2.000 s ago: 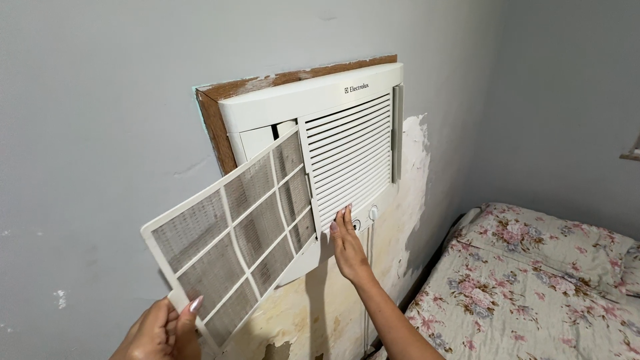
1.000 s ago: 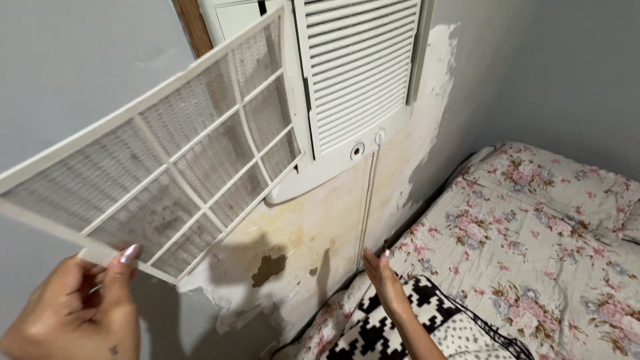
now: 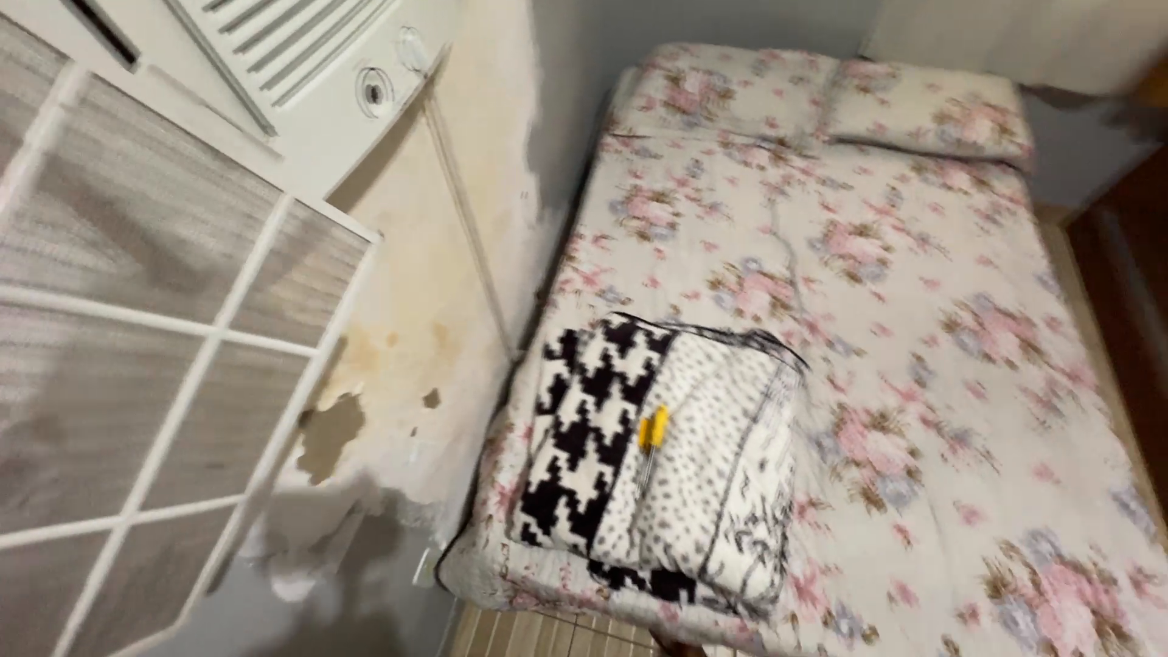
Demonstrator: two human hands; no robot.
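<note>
Neither of my hands shows in the head view now. A white plastic-framed air filter with fine grey mesh fills the left side, tilted in front of the wall; whatever supports it is out of frame. Behind its upper edge is the lower part of a white window air conditioner, with its louvred grille and two round knobs. On the bed lies a folded black-and-white patterned blanket. What seem to be screwdrivers with yellow handles rest on top of it; blur hides their exact form.
A bed with a floral sheet and pillows stands along the peeling wall. A cord runs down the wall from the air conditioner. Tiled floor shows at the bed's near end. Dark wooden furniture stands at the right.
The view has swung down and right towards the bed. Both hands, seen earlier with the left one holding the filter's corner, have left the frame. The yellow-handled tools have come into view.
</note>
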